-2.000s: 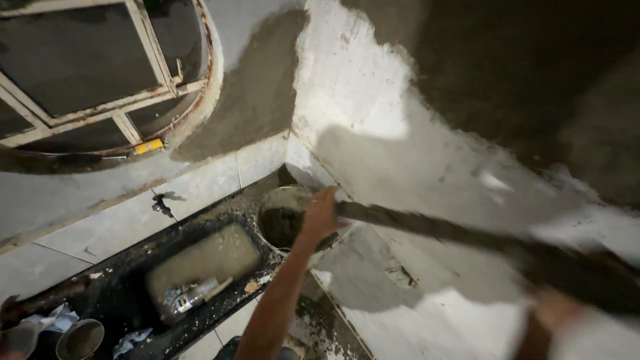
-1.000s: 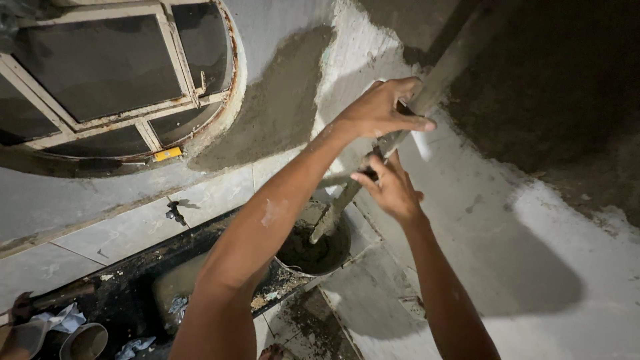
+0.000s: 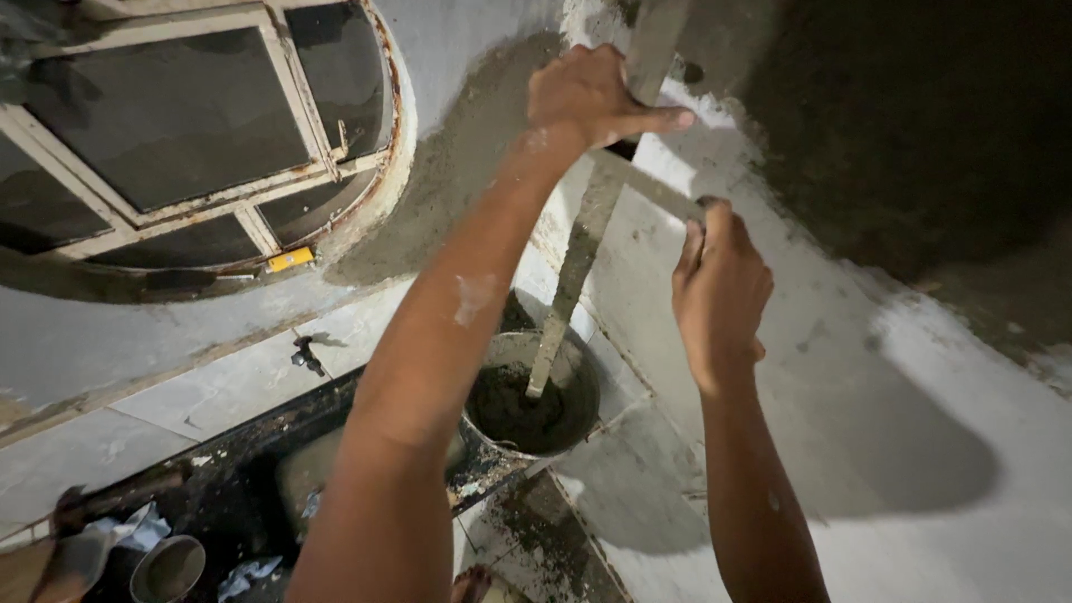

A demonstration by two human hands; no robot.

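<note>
A long, flat straightedge bar (image 3: 578, 260) coated with mortar slants down, its lower end in a bucket (image 3: 586, 377) of grey mortar (image 3: 511, 410). My left hand (image 3: 586, 96) grips the bar high up, thumb stretched across it and fingers partly hidden. Lower and to the right, my right hand (image 3: 724, 289) pinches one end of a thin flat strip (image 3: 657, 188), perhaps a scraper. The strip's other end meets the bar just below my left hand.
A rusty-edged window frame (image 3: 276, 100) is at upper left, with a yellow object (image 3: 291, 260) on its sill. Below are a black tap (image 3: 307, 356), a dark counter (image 3: 226, 477) with a basin and a small cup (image 3: 167, 569). Partly plastered wall (image 3: 837, 335) rises at right.
The bar was held sideways across the wall two seconds ago; it now stands slanted in the bucket. Since one second ago, my hands have moved higher along it, and the strip shows more plainly.
</note>
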